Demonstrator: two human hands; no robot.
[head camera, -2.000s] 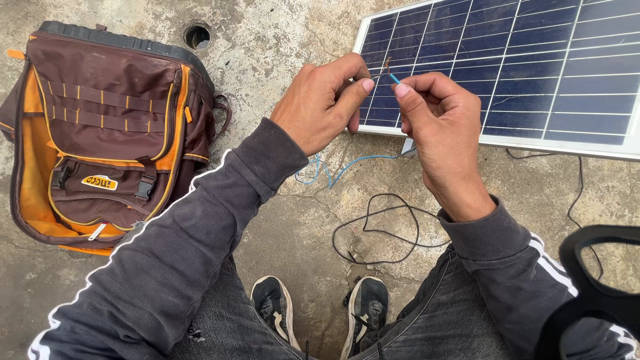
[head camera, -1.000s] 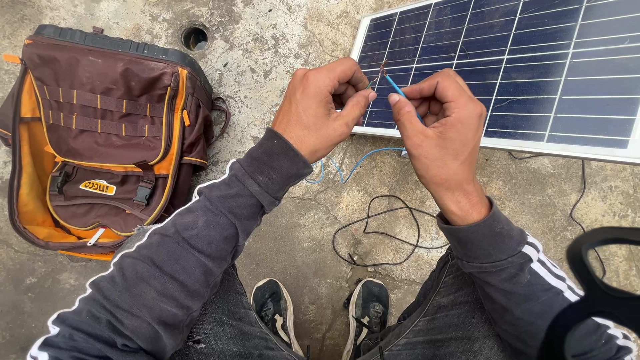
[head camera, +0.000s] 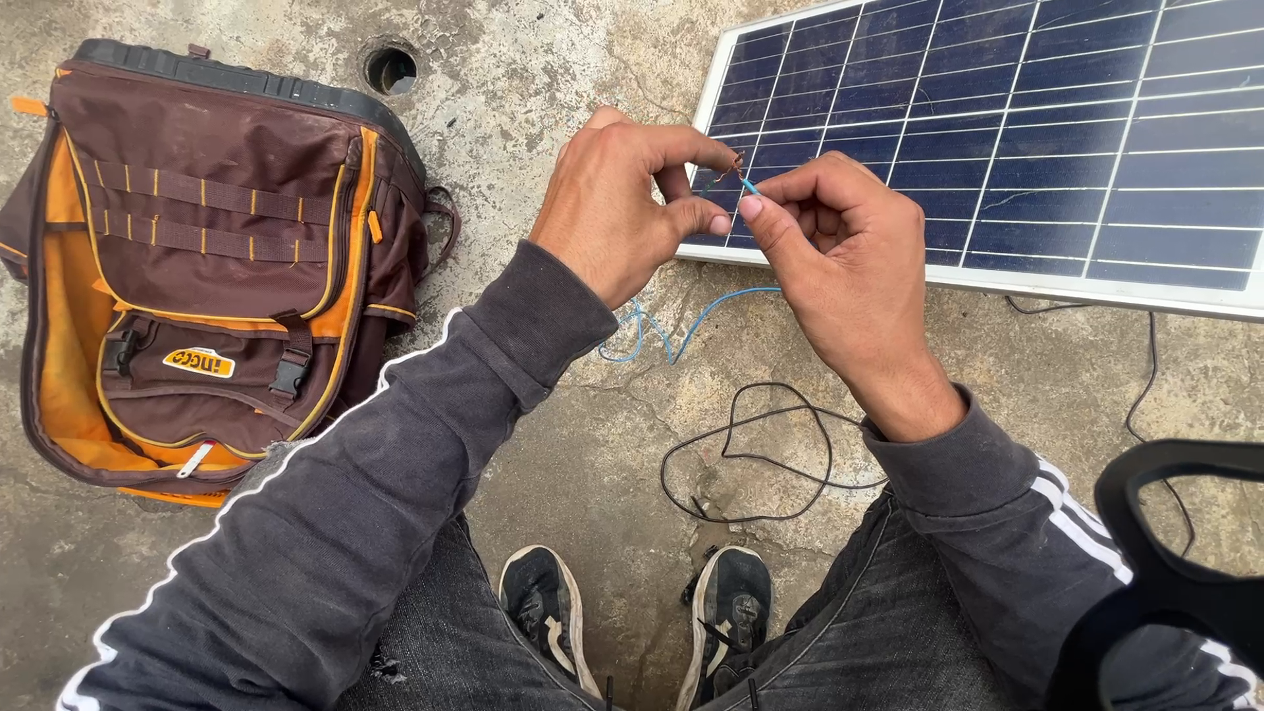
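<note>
My right hand pinches a blue insulated wire between thumb and forefinger near its stripped end. Bare copper strands fan out from the insulation toward my left hand. The left forefinger's tip is at the strands, and the left thumb is apart from it, lower down; whether that hand grips any strand is hard to tell. Both hands are in front of the near left corner of a solar panel with a pale metal frame. More blue wire curls on the concrete below the hands.
A brown and orange tool bag lies unzipped on the left. Near it is a round hole in the concrete. A black cable loops on the ground before my shoes. A black curved object, blurred, is at the lower right.
The left forefinger has moved from near the thumb to the copper strands, and the two are now apart. Less blue insulation shows beyond my right fingertips than one second ago.
</note>
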